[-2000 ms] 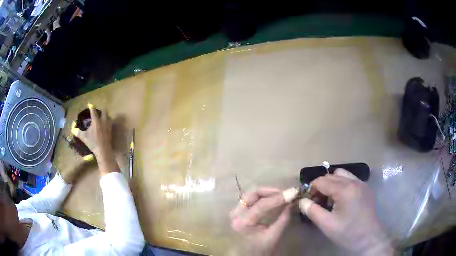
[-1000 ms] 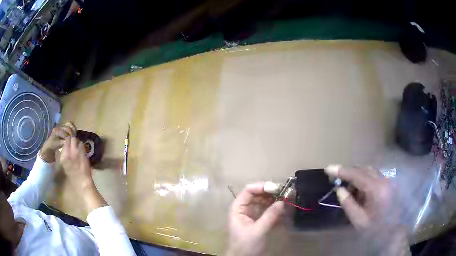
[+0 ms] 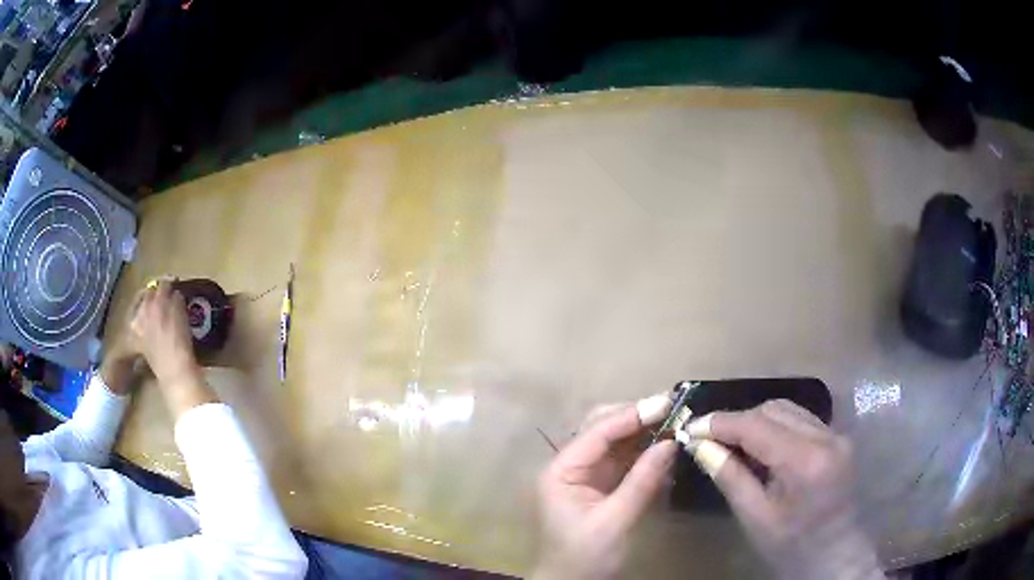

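Observation:
My left hand point(image 3: 607, 470) pinches a small circuit board point(image 3: 676, 415) between thumb and forefinger, tilted, at the left end of a black speaker housing point(image 3: 760, 397). The housing lies on the table, partly hidden under my hands. My right hand point(image 3: 771, 459) has its pale-covered thumb and forefinger pinched at a tiny white piece point(image 3: 684, 428), which looks like a connector plug, against the board. Whether the plug is seated cannot be told. A thin dark strand sticks out left of my left hand.
Another black housing point(image 3: 950, 278) lies at right, a further one point(image 3: 947, 113) behind it. A pile of wired boards point(image 3: 1015, 306) lines the right edge. At left, a co-worker in white handles a dark housing point(image 3: 206, 320) beside slim tweezers point(image 3: 286, 329) and a grey fan point(image 3: 62, 266).
My right hand has moved left from over the housing with the white piece, to the board in my left hand. The red wire no longer shows. The co-worker's hands have shifted slightly.

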